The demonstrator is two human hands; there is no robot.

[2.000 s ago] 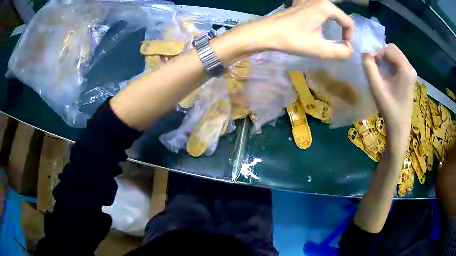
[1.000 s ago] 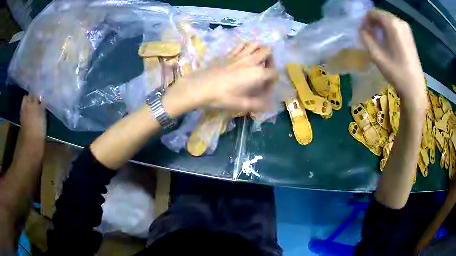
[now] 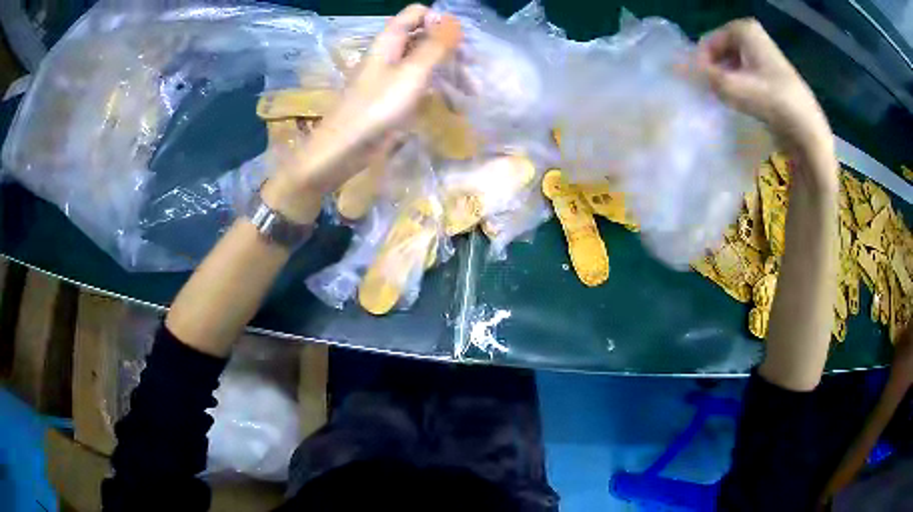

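Observation:
My right hand (image 3: 753, 75) is raised at the upper right. Its fingers pinch a blurred, whitish bunch of clear poly bags (image 3: 666, 140) that hangs to its left. My left hand (image 3: 380, 95), with a metal watch on the wrist, is raised at upper centre-left. Its fingertips pinch the film of a small poly bag (image 3: 491, 75), with a blurred yellow part (image 3: 445, 128) showing below them. Bagged yellow parts (image 3: 398, 262) lie under and beside this hand. An unwrapped yellow part (image 3: 578, 235) lies right of the bench seam, partly beside others hidden by the bunch.
A large clear poly bag (image 3: 75, 130) covers the bench's left end. A heap of unwrapped yellow parts (image 3: 869, 235) lies at right. Below the curved bench edge are an open carton (image 3: 312, 385) with whitish bags and a blue stool (image 3: 666, 475). Another person's arm (image 3: 876, 430) shows at lower right.
My left hand has moved up and left from the centre and now pinches film. The bag bunch at my right hand has swung and spread. Another person's arm at left has gone from view.

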